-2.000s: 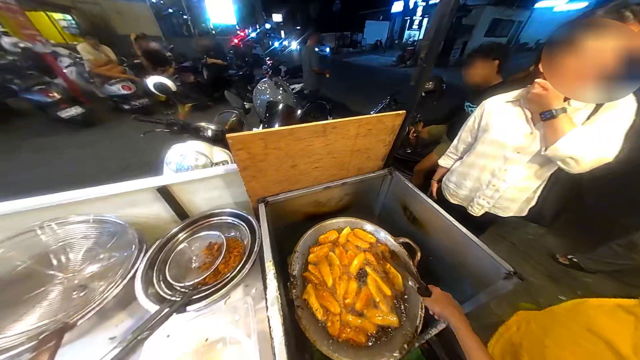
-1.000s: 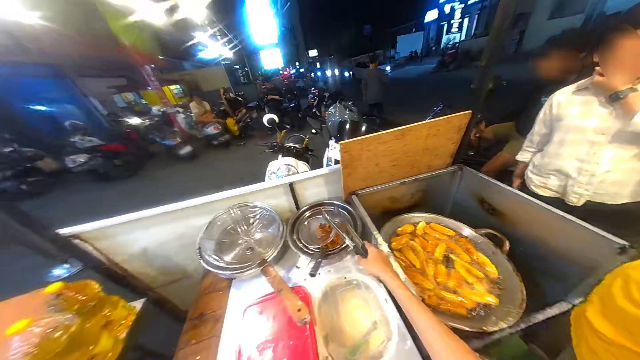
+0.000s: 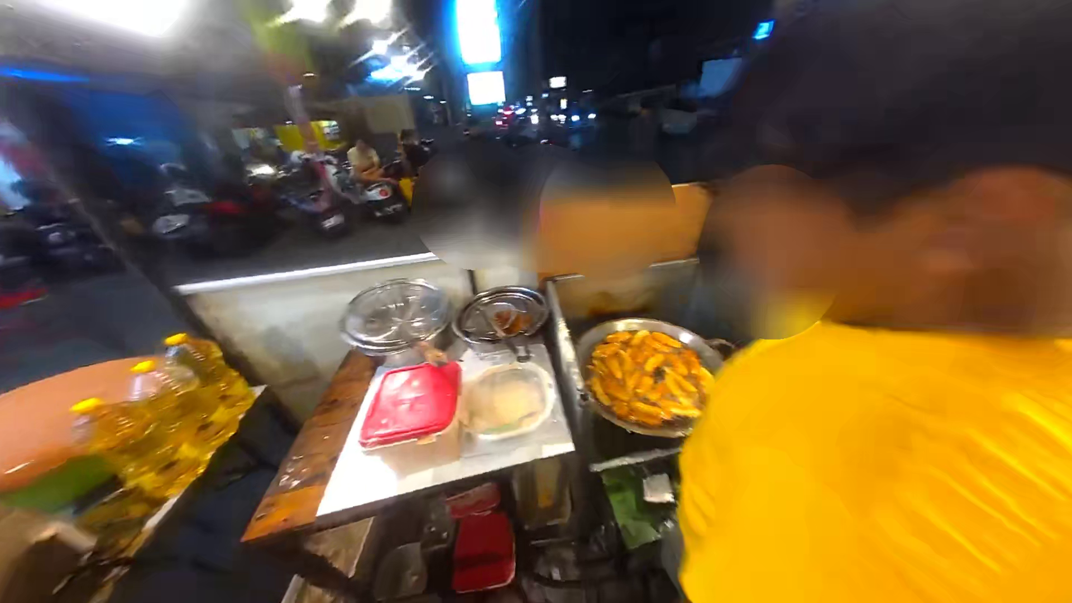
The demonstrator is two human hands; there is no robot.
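Observation:
Neither of my hands is in view. A wide metal wok (image 3: 703, 352) holds many golden pieces of food (image 3: 645, 377) frying in oil. To its left, a round steel dish (image 3: 502, 293) has brown bits inside, with a dark-handled utensil (image 3: 519, 352) at its near rim. A round metal strainer-like lid or tray (image 3: 394, 316) sits further left. In front of these stand a tub with a red lid (image 3: 412, 404) and a clear tub of pale contents (image 3: 507, 400), on a white board (image 3: 360, 477).
A person in a yellow shirt (image 3: 871, 461) fills the right side, close to the wok. Bottles of yellow oil (image 3: 167, 402) stand at the left. A wooden ledge (image 3: 310, 444) edges the cart, with red tubs (image 3: 484, 551) below. Motorbikes (image 3: 335, 197) are parked beyond.
The hand with tongs, earlier over the wok and then by the steel dish, is no longer visible. The yellow-shirted person now covers much more of the right side. The view has swung left.

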